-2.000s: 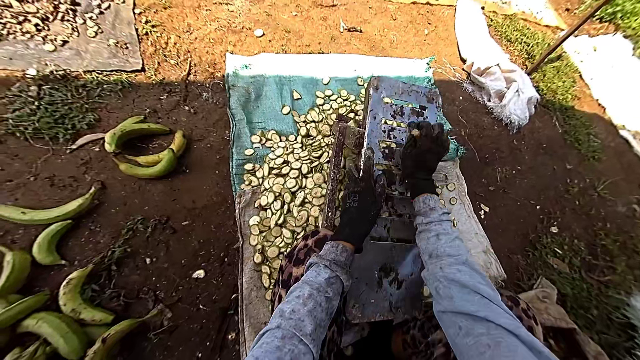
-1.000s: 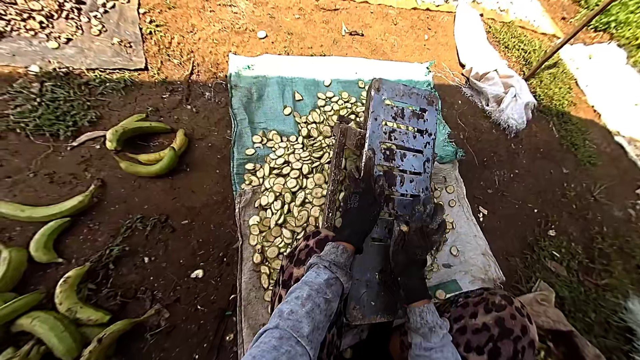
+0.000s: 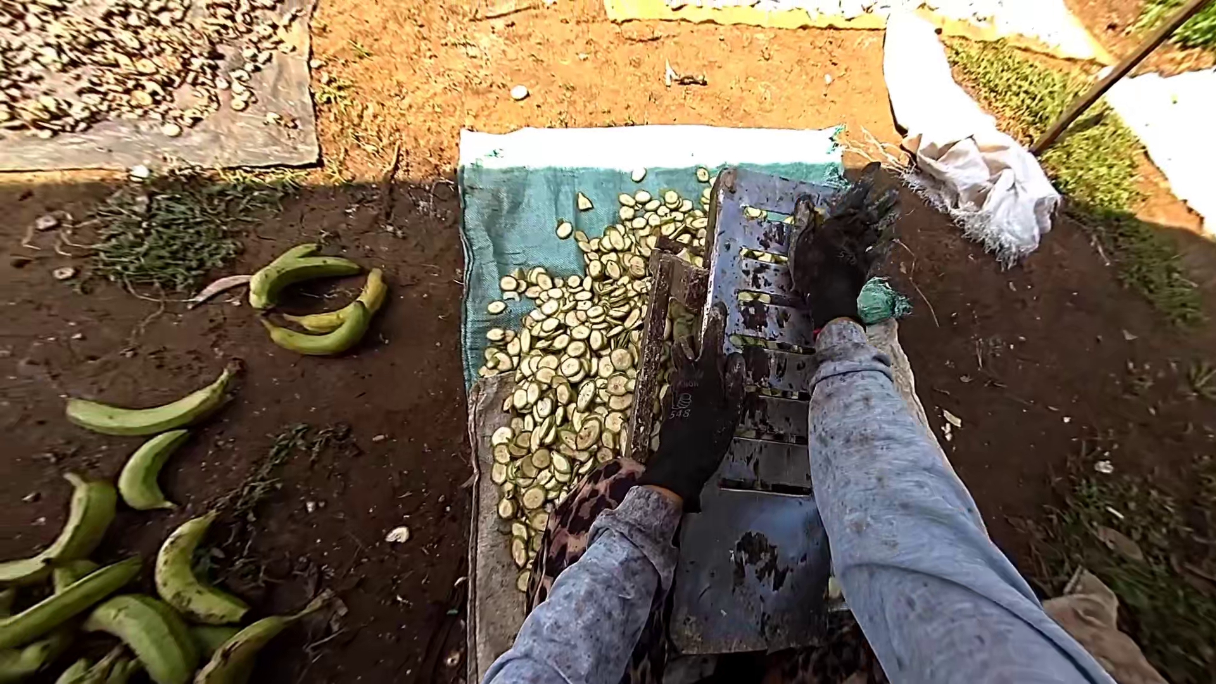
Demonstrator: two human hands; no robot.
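Note:
A long metal slicer board [image 3: 768, 560] with a row of crosswise slots lies tilted over the cloth. My left hand [image 3: 698, 413], in a dark glove, grips its left edge beside a wooden side frame [image 3: 651, 356]. Near the board's upper right edge is my right hand [image 3: 841, 252], also gloved, with its fingers pointing up; whether anything is under its palm is hidden. Many round slices of green plantain [image 3: 570, 370] lie heaped on the green and tan woven sacking [image 3: 508, 228] left of the board. Some slices show through the slots.
Whole green plantains [image 3: 142, 632] lie on the soil at left, with a few more [image 3: 323, 328] higher up. A sheet [image 3: 218, 142] bearing dried slices is at upper left. At upper right are a crumpled white sack [image 3: 983, 180] and a slanting pole [image 3: 1116, 76].
My right hand has moved from the lower right side of the slicer board up to its upper end, where it was near two seconds ago. My left hand stays at the left edge.

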